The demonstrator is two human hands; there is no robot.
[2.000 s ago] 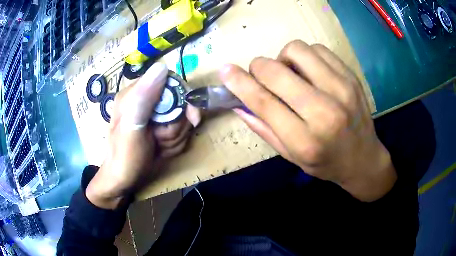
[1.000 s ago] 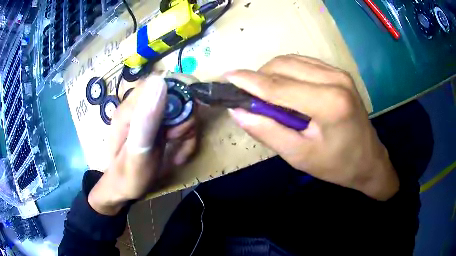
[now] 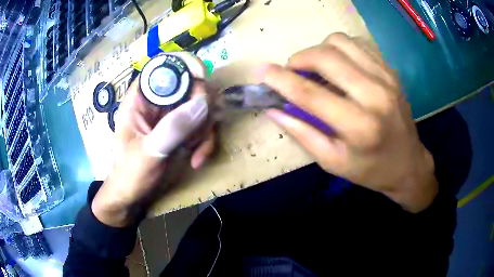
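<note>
My left hand (image 3: 162, 130) holds a round black-and-silver part (image 3: 164, 80) at its fingertips, its white ring and silver centre facing up. A whitish covering is on the left thumb. My right hand (image 3: 346, 113) is closed around cutters with purple handles (image 3: 310, 120). The cutters' dark jaws are blurred and point left, a short gap to the right of the left fingers and apart from the part. The fingers hide some of the handles.
A yellow tool (image 3: 187, 28) with blue tape lies on the tan board (image 3: 303, 32). Dark rings (image 3: 103, 96) lie at the board's left. Clear trays (image 3: 24, 130) stand far left. A red slim tool (image 3: 416, 19) and round parts (image 3: 479, 20) lie on the green mat.
The left hand has turned the part face up and moved it up and left. The cutters have come away from its edge and stay in the right hand.
</note>
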